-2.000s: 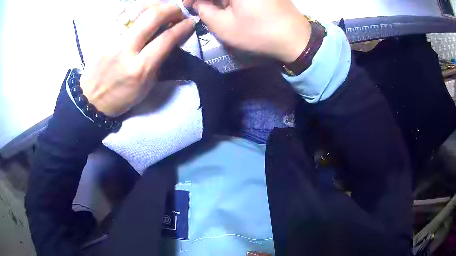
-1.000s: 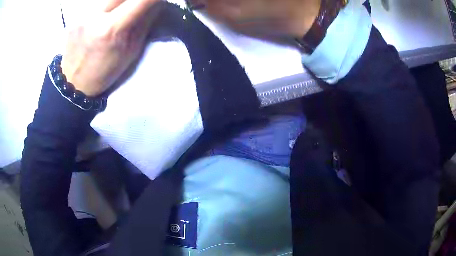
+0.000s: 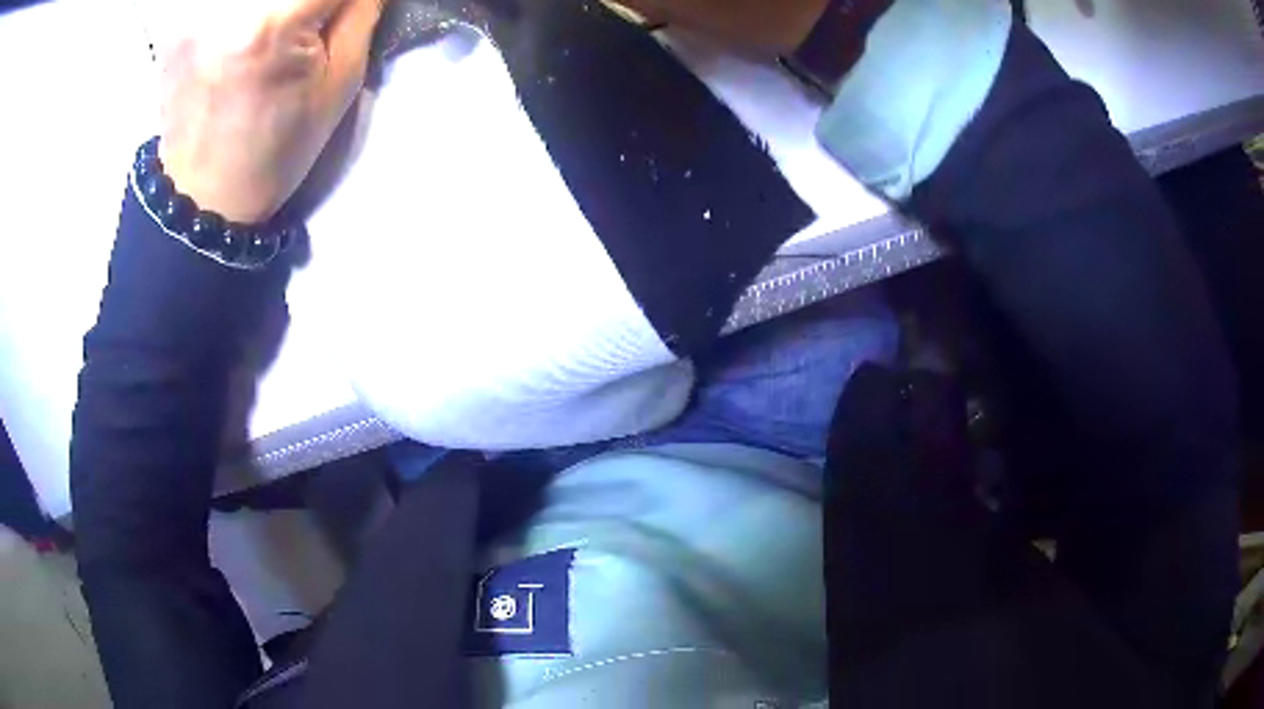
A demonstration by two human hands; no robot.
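A pale-backed piece [image 3: 485,263] hangs over the table's front edge, its rounded lower end near my lap. A dark garment panel [image 3: 659,159] with white lint specks lies along its right side, its corner pointing right. My left hand [image 3: 264,104] is at the top left, fingers bent at the upper edge of the cloth; the fingertips are partly hidden, and it appears to grip the cloth. My right hand [image 3: 756,21] is cut off by the top edge; only its wrist side shows, so its fingers and any hold are hidden.
The white table [image 3: 83,277] has a tape measure [image 3: 832,277] along its front edge. The wearer's dark sleeves frame both sides. Dark cloth [image 3: 1227,263] hangs at the far right beyond the table edge.
The pale-backed piece and dark panel have spread out and reach further right and over the table edge. Both hands have moved up towards the top of the picture.
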